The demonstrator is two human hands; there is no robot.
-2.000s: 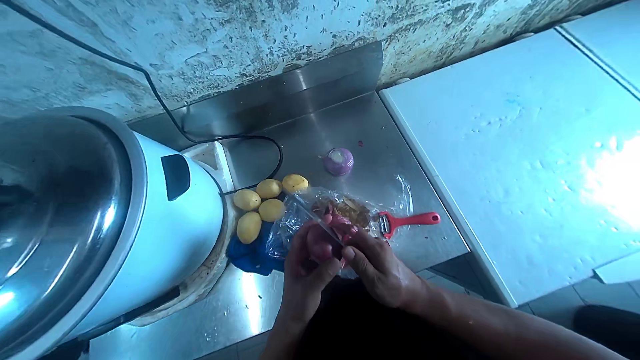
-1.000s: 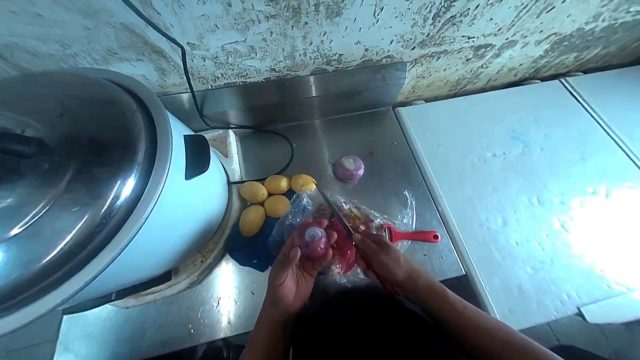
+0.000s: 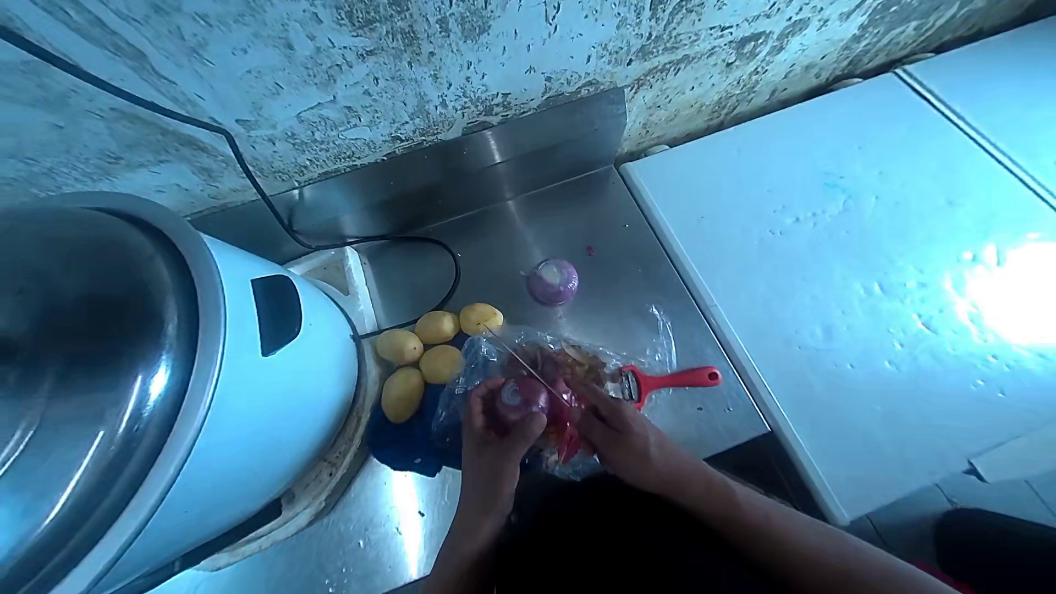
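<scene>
My left hand [image 3: 492, 437] is closed round a red onion [image 3: 523, 397]. In my right hand [image 3: 619, 429] is a knife [image 3: 525, 364], its thin blade pointing up and left beside the onion; its handle is hidden by the fingers. Beneath both hands lies a clear plastic bag [image 3: 478, 363] with onion skins [image 3: 577, 363] on it. A red-handled peeler [image 3: 676, 379] lies at the right edge of the bag. Farther back on the steel counter sits a peeled purple onion [image 3: 553, 282]. Several yellow potatoes [image 3: 440, 364] lie left of the bag.
A large white cooker [image 3: 280, 412] with a metal lid [image 3: 82, 355] fills the left side. A black cable [image 3: 235, 153] loops onto the steel counter [image 3: 495, 223]. Dark blue cloth [image 3: 404, 445] lies below the potatoes. A white chest lid [image 3: 792, 247] borders the counter at right.
My left hand has turned and its thumb now lies over the lower right of the onion. The knife blade has come closer to the onion than one second ago.
</scene>
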